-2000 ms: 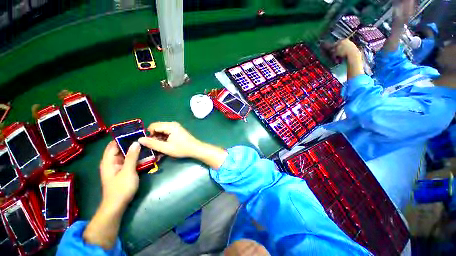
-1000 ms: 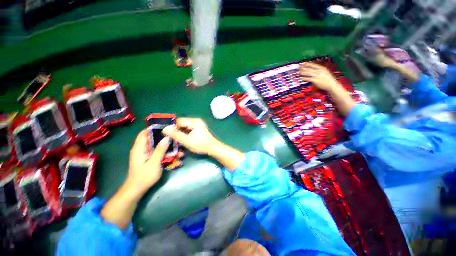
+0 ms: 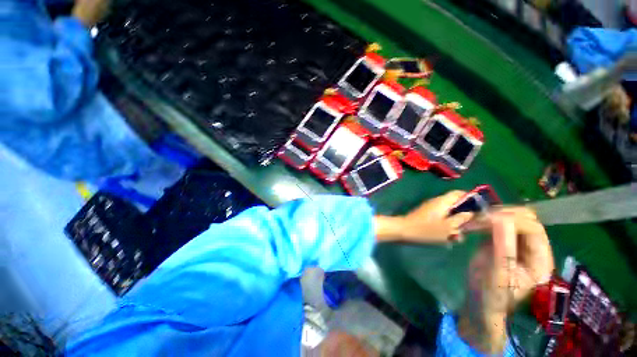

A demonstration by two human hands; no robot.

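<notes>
My left hand [image 3: 434, 219] is shut on a red-edged phone unit [image 3: 476, 201] with a dark screen, held above the green bench. My right hand [image 3: 515, 254] is raised beside it at the right, blurred, and partly overlaps the unit's near end. I cannot tell whether it holds anything. Stacked red phone units [image 3: 340, 150] with dark screens and pale borders lie in two rows beyond my left forearm. Small yellow-orange tails show at several of their ends. One screen in the near row looks bright.
A large black glossy tray [image 3: 230, 66] lies left of the stacks, another dark tray [image 3: 164, 219] nearer. A person's blue sleeve [image 3: 42, 97] is at upper left. A grey post [image 3: 594, 206], a lone unit [image 3: 552, 179], red units [image 3: 557, 305] and a tray of red housings [image 3: 594, 303] are at right.
The view has swung left and tilted, bringing in the black trays and another person at left. My right hand has lifted from the unit towards the camera; my left hand still holds the unit.
</notes>
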